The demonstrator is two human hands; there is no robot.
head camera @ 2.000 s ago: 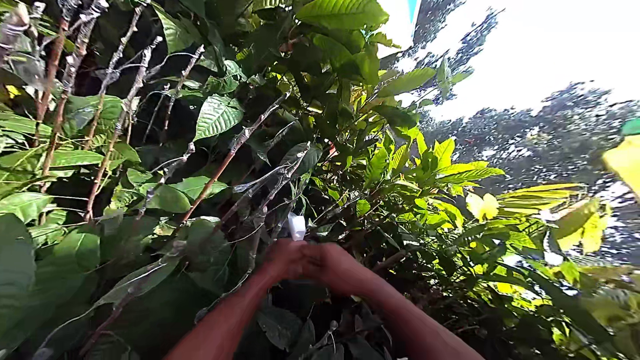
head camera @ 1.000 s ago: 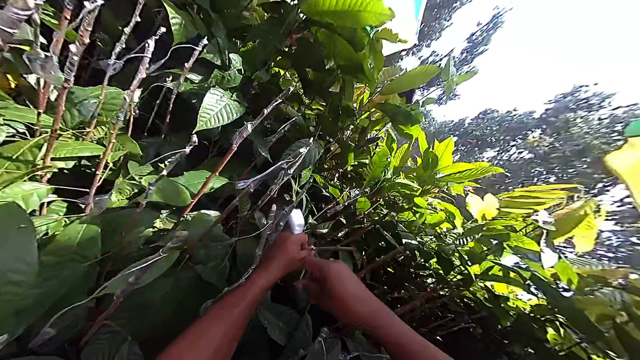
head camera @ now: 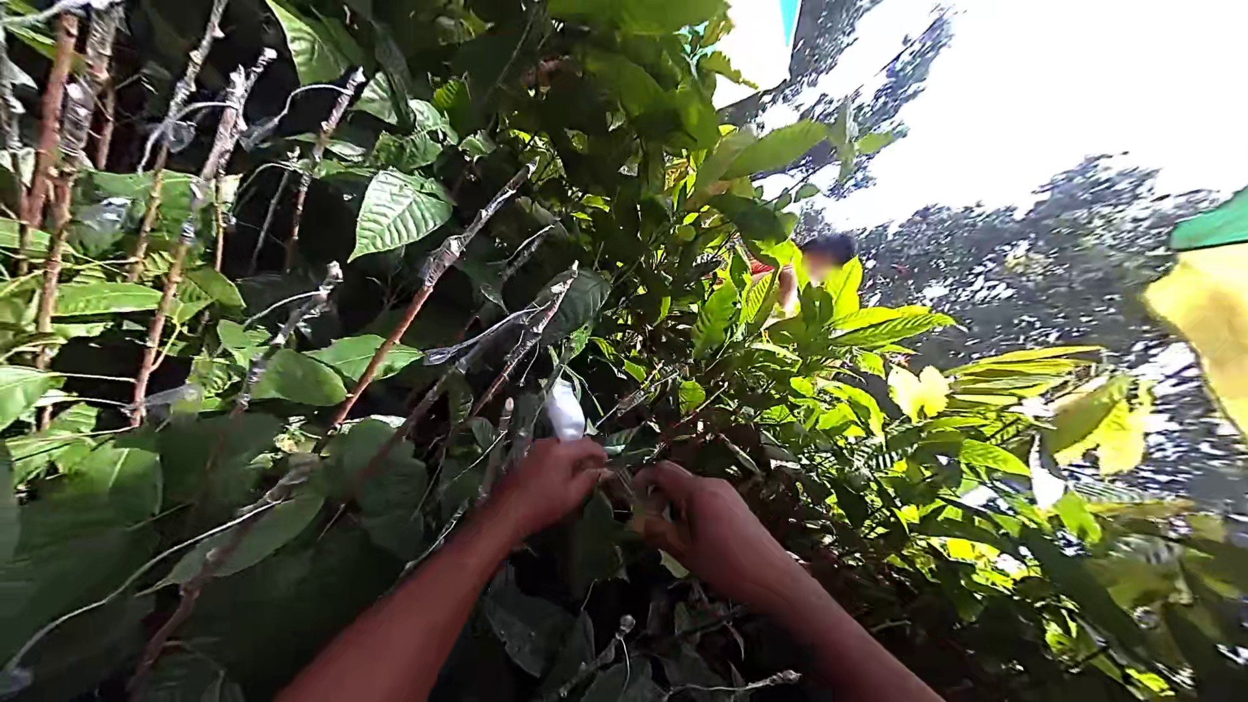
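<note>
My left hand [head camera: 556, 486] is closed around a thin plant stem, just below a white plastic wrapping [head camera: 565, 410] that stands upright above the fist. Close to its right is my right hand [head camera: 692, 517], with thumb and fingers curled toward each other near the stem. Whether something thin is pinched between them is too blurred to tell. Cut woody stems [head camera: 439, 268] with clear film and loose strips on them rise behind and to the left of my hands. Broad green leaves surround both hands and hide the lower part of the held stem.
Several more cut stems [head camera: 175, 283] stand at the left among large leaves [head camera: 400, 210]. Dense sunlit foliage [head camera: 858, 331] fills the right side. Another person [head camera: 827, 255] is partly visible behind it. A green and yellow item [head camera: 1209, 302] is at the right edge.
My right hand has moved right, apart from my left hand; two seconds ago they were together below the white wrapping. The other person has come into sight behind the leaves.
</note>
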